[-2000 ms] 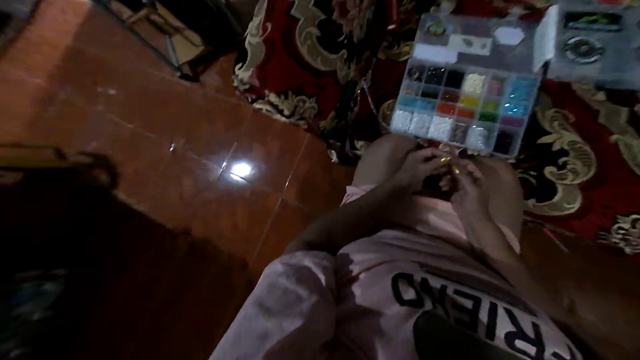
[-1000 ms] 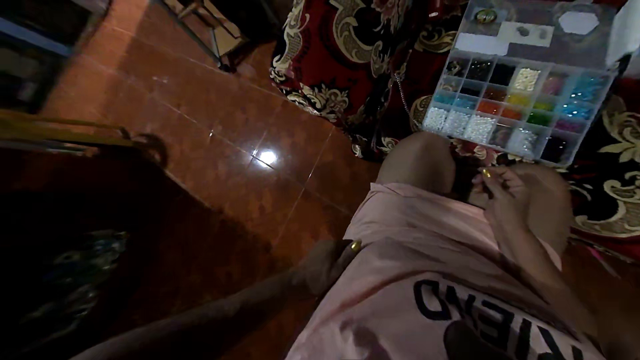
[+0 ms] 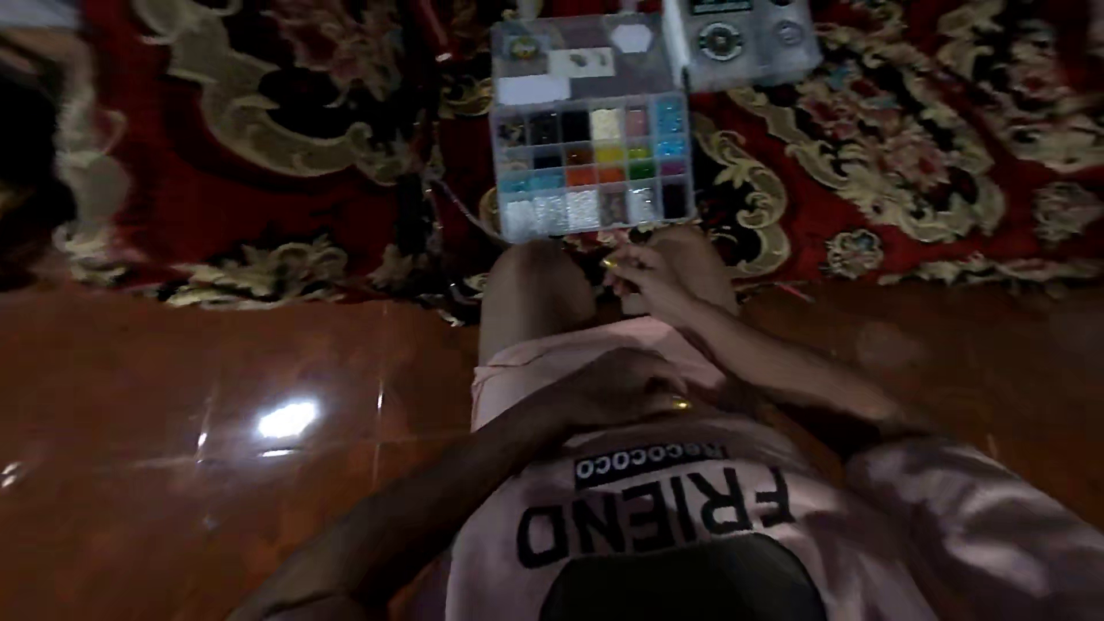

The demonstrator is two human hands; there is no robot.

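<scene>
My left hand [image 3: 625, 388] lies over my lap against the pink cloth, a yellow-painted nail showing; its fingers are partly bent and I cannot tell if anything is under them. My right hand [image 3: 642, 272] is over my thigh near the knee, fingers curled toward the thumb; whether something small is between them is too dark to tell. Just beyond my knees an open clear plastic bead organizer box [image 3: 593, 231] lies on the patterned rug, its compartments filled with beads of many colours. Its raised lid [image 3: 595, 39] has pale pieces in or on it.
A red, black and cream patterned rug [image 3: 250, 207] spreads in front of me over glossy reddish floor tiles [image 3: 328, 371]. A second clear plastic case [image 3: 750, 43] with round items is beyond the organizer at the right. A thin cord [image 3: 466, 207] lies left of the organizer.
Two seconds ago both hands were together by my knees. My left hand then moved away to my side and is now over my lap; my right stays near the knee. The view has turned a lot.
</scene>
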